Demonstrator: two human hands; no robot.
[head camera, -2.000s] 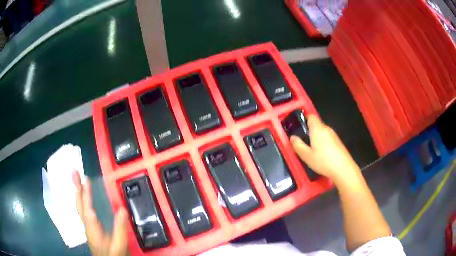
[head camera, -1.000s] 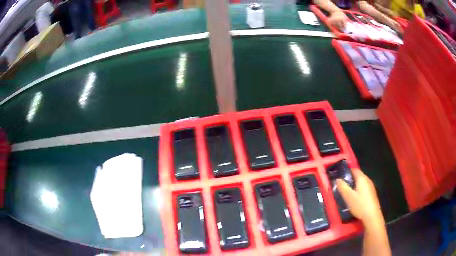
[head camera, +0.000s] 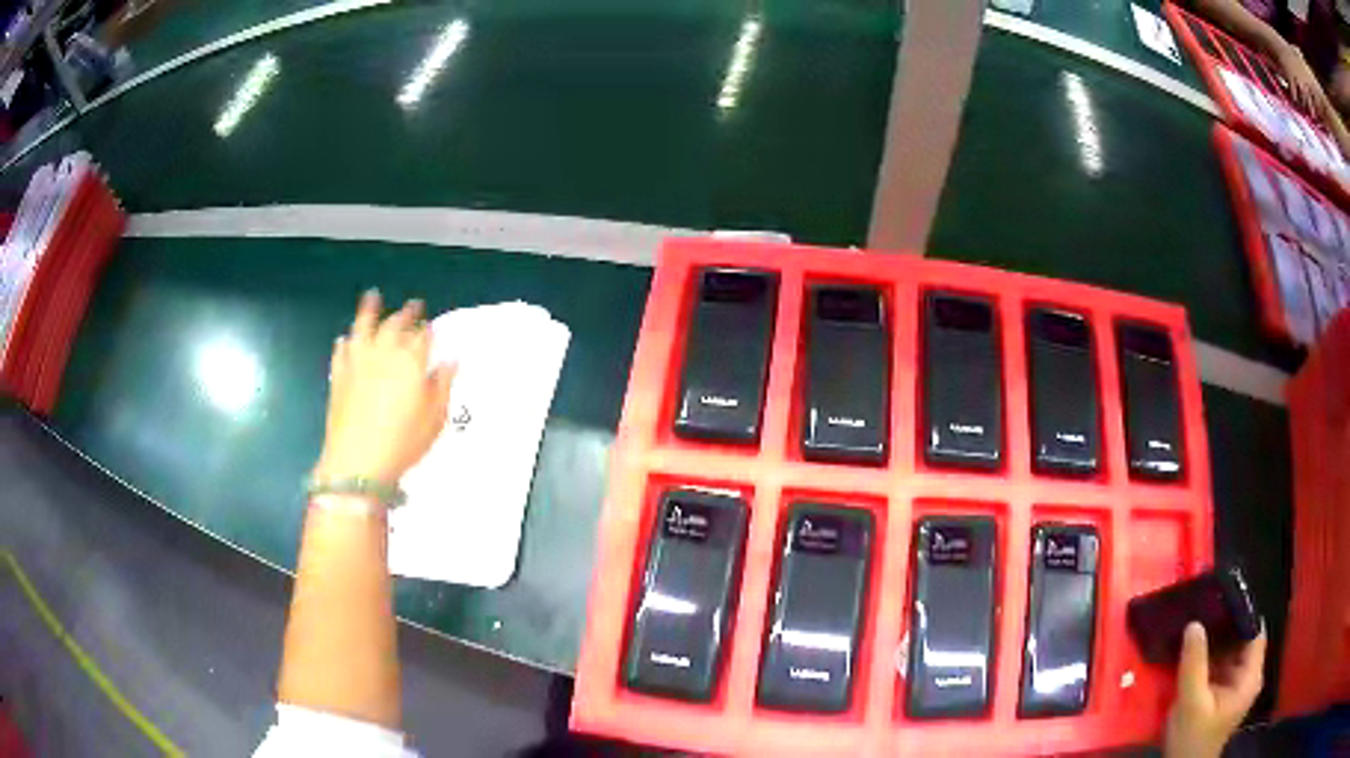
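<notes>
A red phone tray (head camera: 888, 486) with two rows of five pockets lies on the green bench. Black keypad phones (head camera: 967, 378) lie back side up in its pockets, and the near right pocket is empty. My right hand (head camera: 1217, 684) holds a black phone (head camera: 1196, 612), tilted, over that pocket's right side. My left hand (head camera: 388, 393) is over the left edge of the white stack of empty bags (head camera: 481, 452), fingers apart, with nothing seen in it. A small dark mark shows on the top bag.
Stacked red trays (head camera: 1318, 533) stand at the right edge. Another red stack with pale items (head camera: 62, 282) is at the far left. Filled red trays (head camera: 1288, 222) lie at the upper right, near another person's arm (head camera: 1285, 56). A yellow floor line (head camera: 89, 659) shows lower left.
My right hand has lifted the phone out of the near right pocket. My left hand has come over the white bags. The view has shifted, so the tray appears further right.
</notes>
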